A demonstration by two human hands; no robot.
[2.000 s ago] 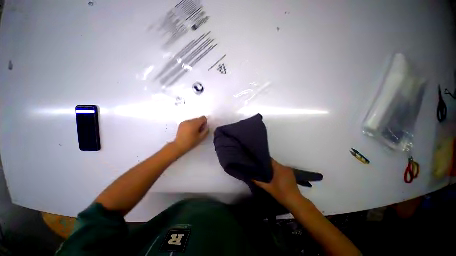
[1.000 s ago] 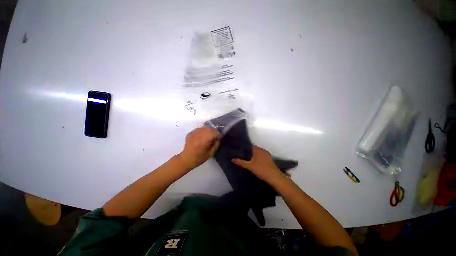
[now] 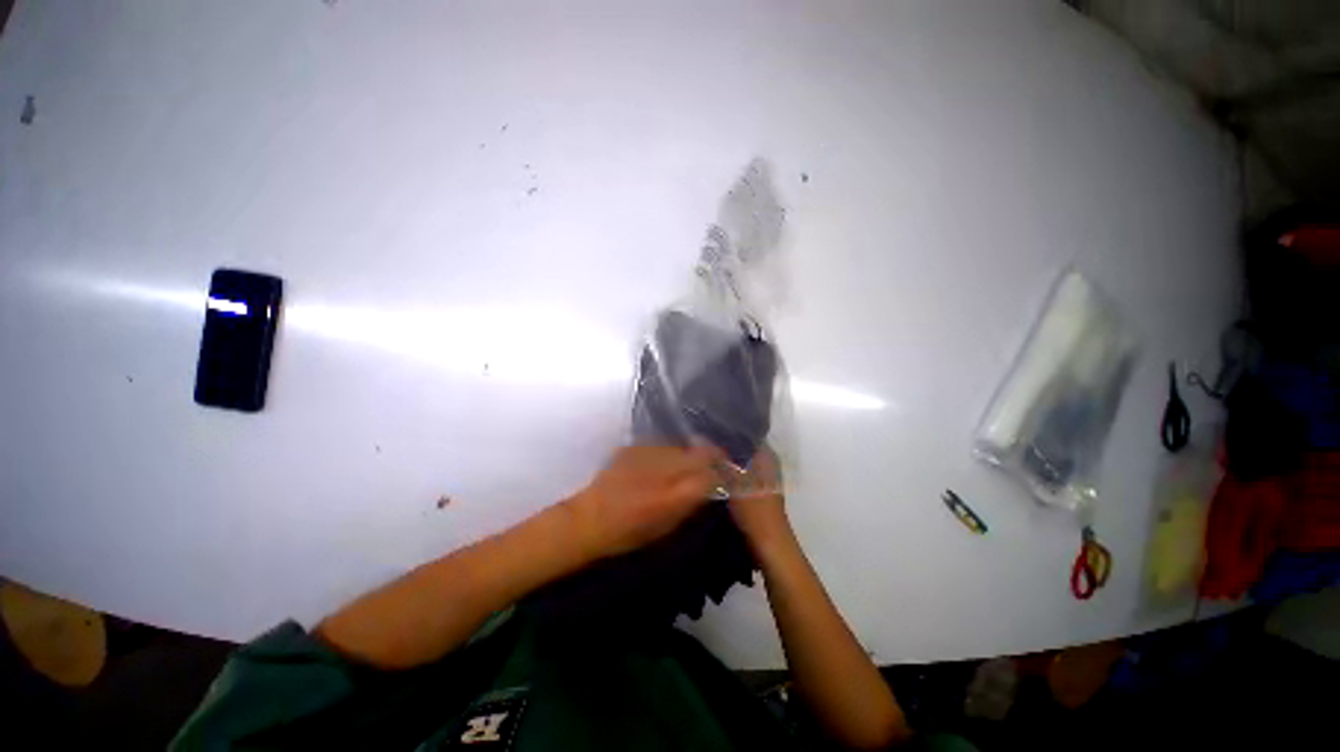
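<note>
A dark grey garment (image 3: 705,385) lies partly inside a clear printed polybag (image 3: 753,221) at the table's near middle. Its rest hangs dark toward my body. My left hand (image 3: 654,495) grips the bag's near edge over the garment. My right hand (image 3: 757,485) is at the bag's mouth, its fingers partly under the clear film, holding the garment. The bag's far end lies crumpled and narrow beyond the garment.
On the white table (image 3: 368,191) lie a black smartphone (image 3: 238,341) at left and, at right, a stack of empty polybags (image 3: 1061,389), thread snips (image 3: 966,511), red-yellow scissors (image 3: 1089,566) and dark scissors (image 3: 1174,411). Red and blue cloth (image 3: 1249,522) heaps at the right edge.
The garment has moved forward into the polybag, whose film now covers its folded end. My left hand has moved right and down, close to my right hand. The camera view has shifted.
</note>
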